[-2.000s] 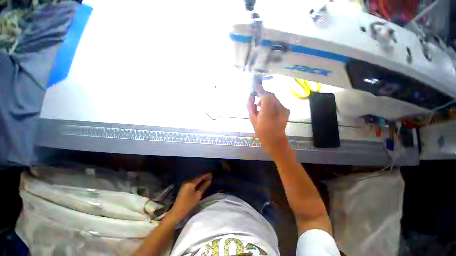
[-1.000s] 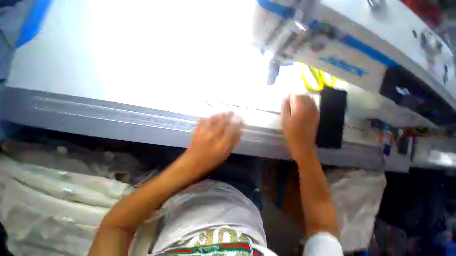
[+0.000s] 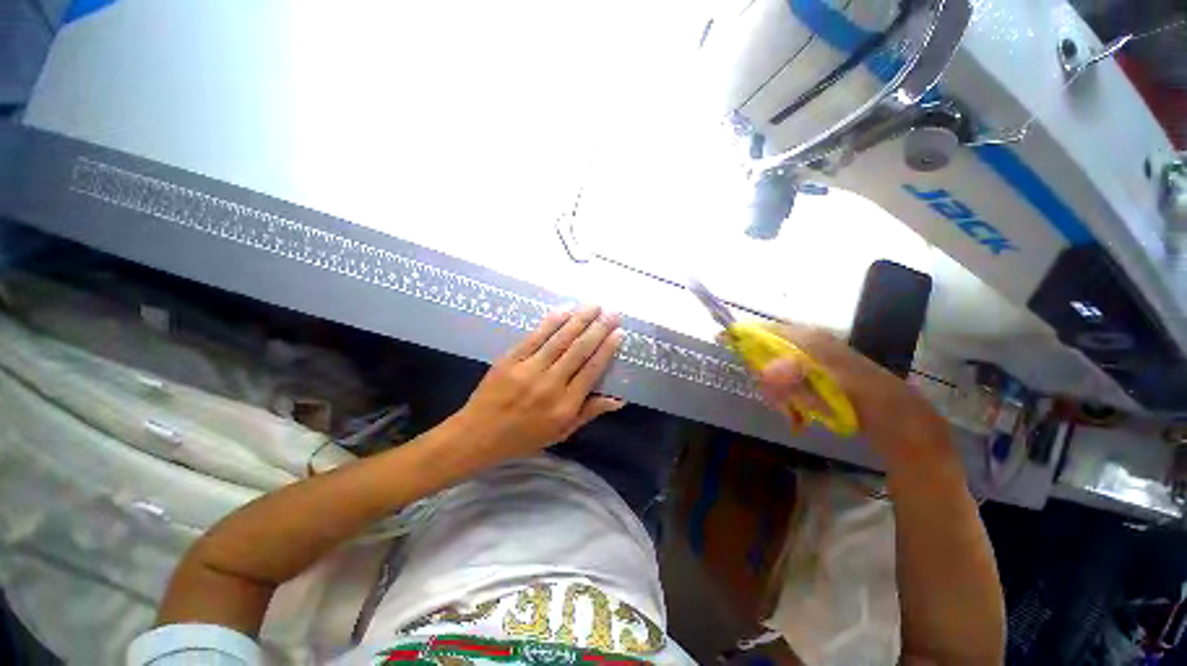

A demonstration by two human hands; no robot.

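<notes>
My right hand (image 3: 833, 377) holds yellow-handled scissors (image 3: 810, 385) over the table's front edge, blades pointing up and left across the white table. My left hand (image 3: 544, 384) lies palm down on the ruled front edge, fingers together and stretched out, nothing seen in it. The sewing machine's white head (image 3: 963, 215) with "JACK" lettering stands at the upper right. Its needle area (image 3: 771, 202) lies above and right of the blades, partly lost in glare. No cloth shows under it.
A black phone (image 3: 892, 312) lies right of the scissors. The grey table edge (image 3: 391, 280) carries a printed scale. A dark line (image 3: 638, 269) runs on the tabletop. Cream cloth (image 3: 143, 455) is heaped at lower left, with more cream cloth (image 3: 840, 572) at lower right.
The scissors have left their place behind the needle area and are in my right hand, nearer the front edge. My left hand has flattened onto the ruled edge. The view has shifted and tilted.
</notes>
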